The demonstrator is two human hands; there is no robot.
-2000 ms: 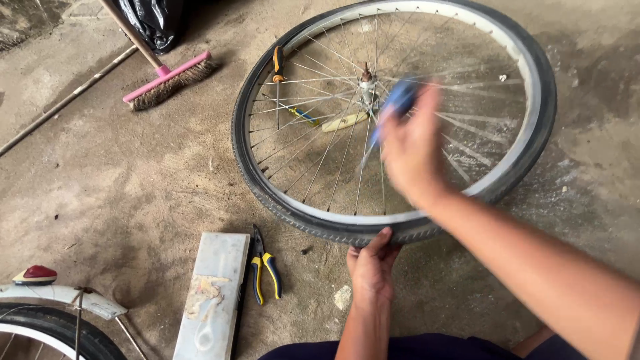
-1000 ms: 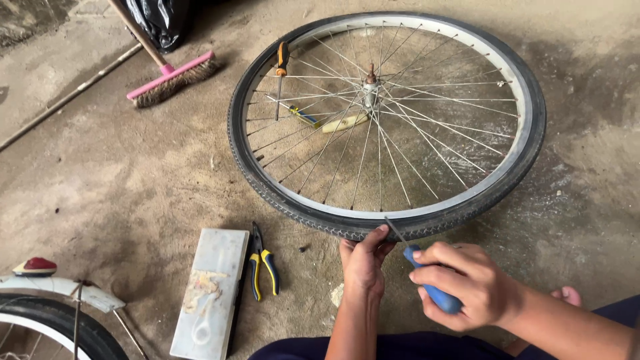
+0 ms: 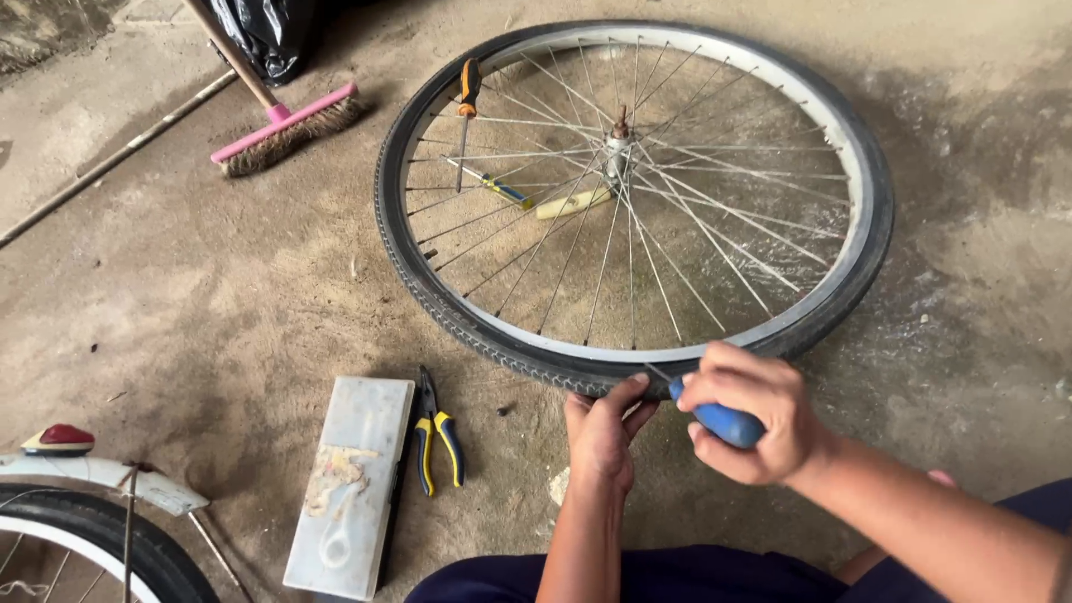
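A spoked bicycle wheel [image 3: 617,163] with a black tire [image 3: 469,331] lies tilted before me. My left hand [image 3: 605,431] grips the tire's near edge, thumb on top. In my right hand [image 3: 749,414] is a screwdriver with a blue handle [image 3: 727,425]; its tip meets the gap between tire and rim, just right of my left thumb. An orange-and-black screwdriver [image 3: 468,99] rests at the wheel's upper left. Through the spokes I see a blue-and-yellow screwdriver [image 3: 505,192] and a pale yellow handle [image 3: 574,203] near the hub.
Yellow-and-blue pliers [image 3: 438,435] lie beside a whitish plastic case [image 3: 339,486] at the lower left. A bicycle's fender [image 3: 109,480] and wheel fill the bottom left corner. A pink broom [image 3: 289,126], a long pole [image 3: 126,149] and a black plastic bag [image 3: 268,33] are at the upper left.
Two seconds ago my right hand was raised over the spokes with the blue screwdriver. It came down to the near rim and is still there. My left hand keeps hold of the tire.
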